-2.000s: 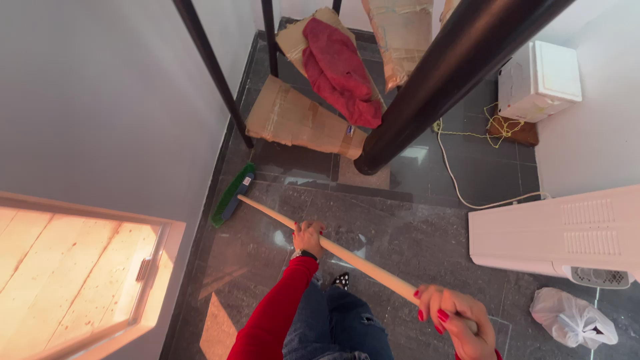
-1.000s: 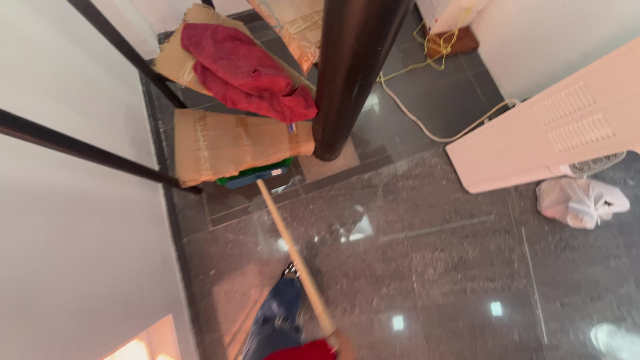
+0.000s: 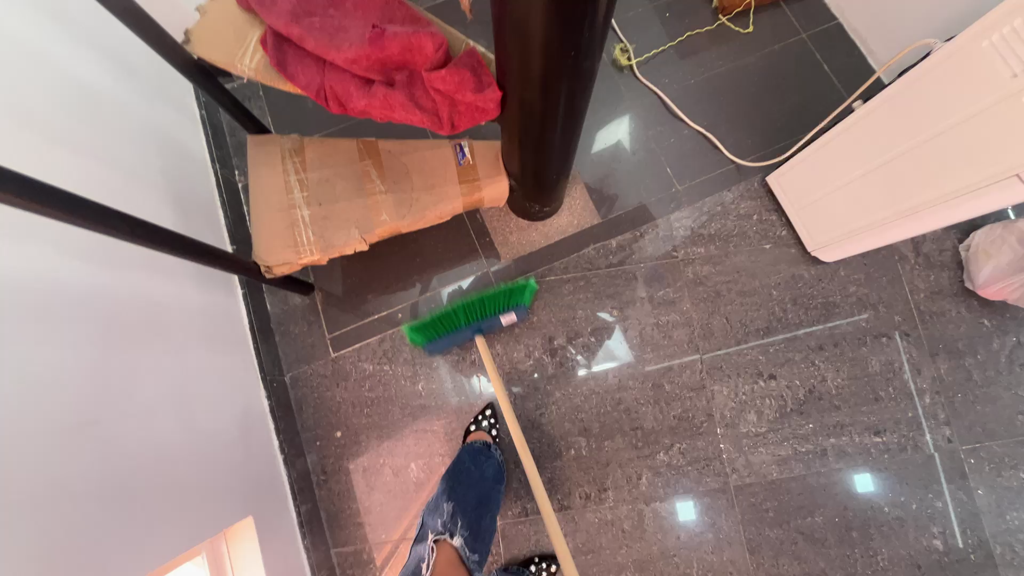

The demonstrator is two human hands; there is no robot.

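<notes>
A broom with green bristles and a blue head (image 3: 472, 314) lies against the dark tiled floor, just in front of the lowest cardboard-covered stair tread. Its pale wooden handle (image 3: 524, 456) runs down and leaves the view at the bottom edge, to the right of a leg in ripped jeans (image 3: 468, 500). Neither my left hand nor my right hand shows in this frame, so any hold on the handle is hidden below the edge. A black studded shoe (image 3: 482, 424) stands close to the handle's left side.
Cardboard (image 3: 376, 196) covers a tread beside a thick black post (image 3: 548, 96). A red cloth (image 3: 384, 60) lies on the tread above. Black rails (image 3: 144, 232) cross the left side. A white appliance (image 3: 904, 152), its cable (image 3: 720, 148) and a plastic bag (image 3: 996, 260) are at the right.
The broom head has come out from the edge of the cardboard-covered tread onto the floor nearer my feet. Both hands, seen on the handle two seconds ago, are out of view.
</notes>
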